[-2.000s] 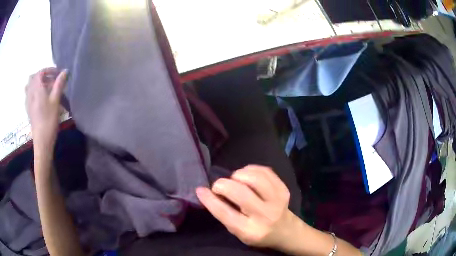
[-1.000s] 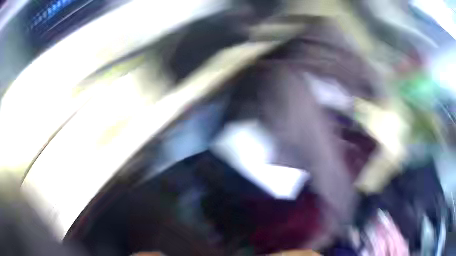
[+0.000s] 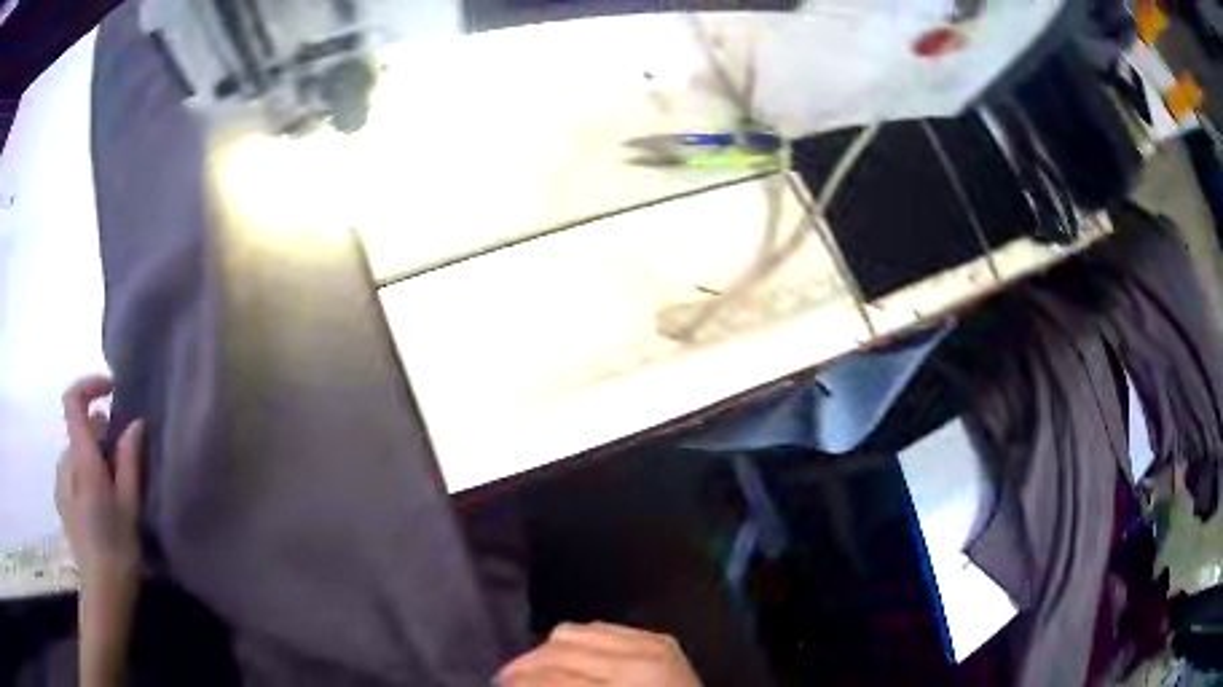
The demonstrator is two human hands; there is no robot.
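Observation:
A grey garment panel (image 3: 295,443) runs from the lamp-lit presser foot area of the sewing machine (image 3: 302,81) down over the bed's front edge. My left hand (image 3: 101,483) lies at the panel's left edge, fingers bent at the cloth; whether it grips is unclear. My right hand (image 3: 604,658) is cut off by the bottom edge, at the panel's lower right; its fingertips and any hold are hidden. The needle is lost in glare.
Thread snips (image 3: 711,148) lie on the machine bed (image 3: 537,322), with a pale cord (image 3: 771,248) hanging over it. At the right, grey cut pieces (image 3: 1073,403) drape over a white-topped stand (image 3: 955,537). Light blue cloth (image 3: 858,403) hangs under the table edge.
The head view swung right, then back, and now shows more of the machine. The maroon edging seen earlier along the panel's right side is not distinct now. My right hand sits lower in view.

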